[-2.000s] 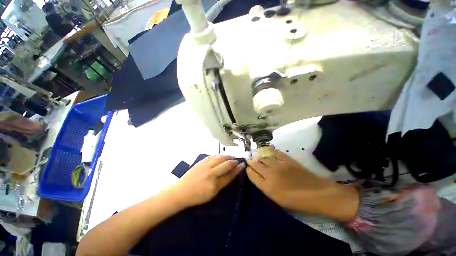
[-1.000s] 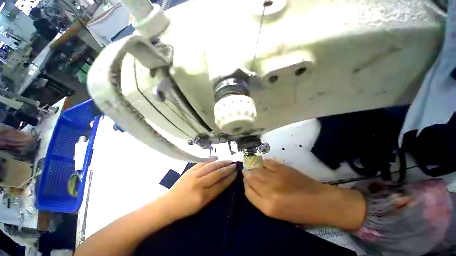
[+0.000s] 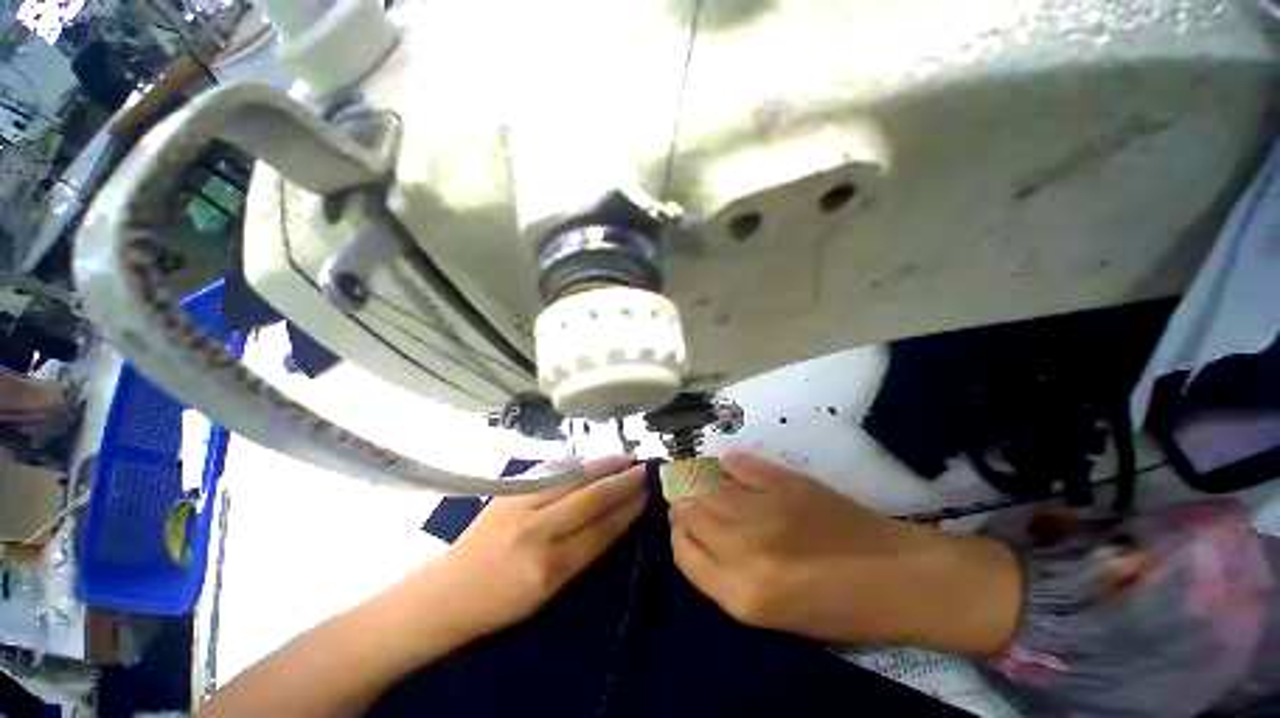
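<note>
A dark navy garment panel (image 3: pixel 660 645) lies on the white table and runs up under the machine head, with a narrow line of pale stitches down it. My left hand (image 3: pixel 541 540) lies on its left part, fingertips close to the needle area. My right hand (image 3: pixel 786 547) holds the panel edge between thumb and fingers, right of the line. The cream-white sewing machine head (image 3: pixel 870 211) hangs over the fingertips, with a ribbed tension dial (image 3: pixel 612 348) and a pale cream knob (image 3: pixel 691 478). The needle and presser foot are mostly hidden.
A blue perforated basket (image 3: pixel 141 512) with a yellowish roll stands at left. Dark parts with a looped strap (image 3: pixel 1046 442) lie at right, beside a dark-edged pinkish thing (image 3: pixel 1235 421). A white cloth (image 3: pixel 1235 309) hangs at right. A small navy piece (image 3: pixel 452 518) lies left of my left hand.
The view has moved closer to the machine head, which now fills more of the picture. Both hands stay near the needle area on the panel. The pinkish face of the thing at right now shows.
</note>
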